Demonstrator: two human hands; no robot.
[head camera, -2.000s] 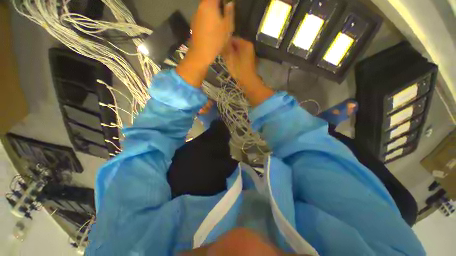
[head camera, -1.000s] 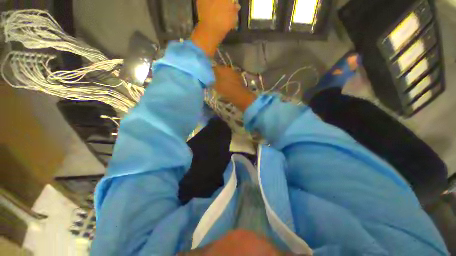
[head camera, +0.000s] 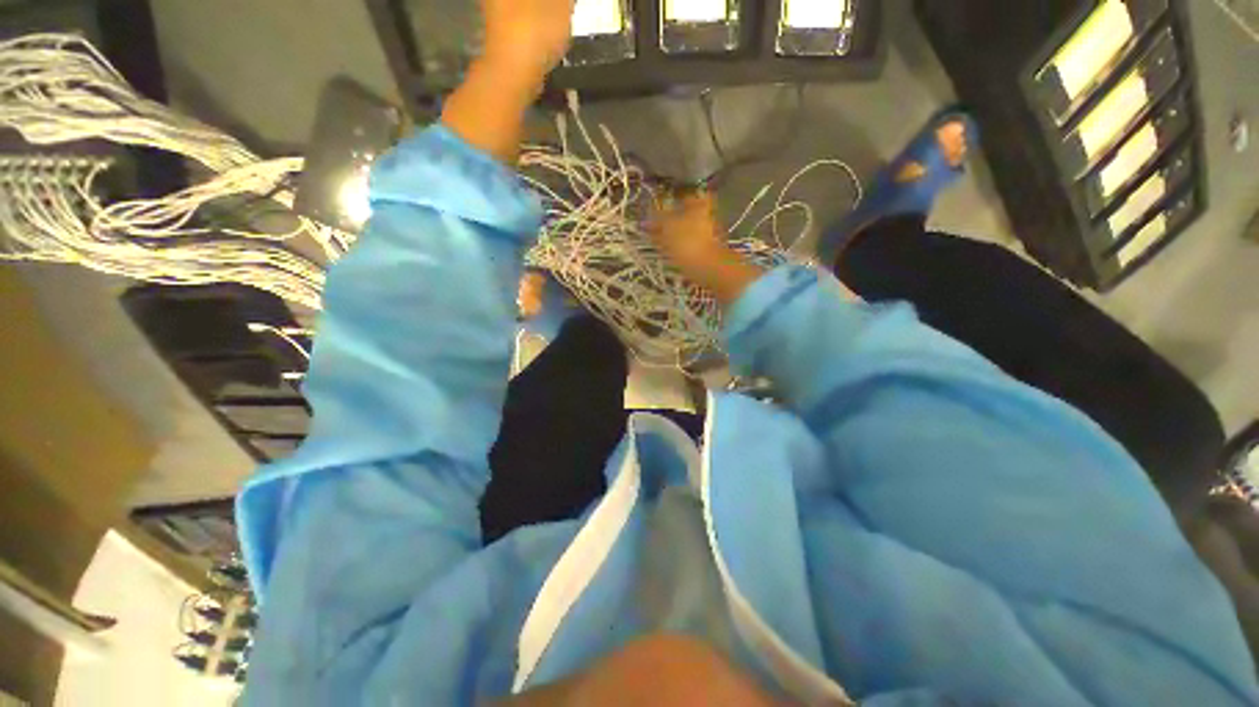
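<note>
A black phone tray (head camera: 663, 75) lies at the top edge with several phones in its slots; one pale-backed phone (head camera: 700, 25) is near its middle. My left hand (head camera: 522, 39) is over the tray's left part, blurred and cut by the top edge; its fingertips are hidden. A tangled bundle of white charging cables (head camera: 601, 263) lies in front of me between my arms. My right hand (head camera: 693, 232) is at the bundle's right side, fingers bent among the cords; a grip on a cable cannot be made out.
Another phone tray (head camera: 1029, 159) with phones stands at the right. Fanned white cables (head camera: 166, 238) run left past a dark glossy block (head camera: 338, 145). A dark tray (head camera: 214, 345) lies at the left. My blue-shod foot (head camera: 918, 173) is right of the cables.
The view has shifted. My left hand has moved from the cables towards the tray's left part. My right hand has moved right and down, away from my left, and more of the bundle shows.
</note>
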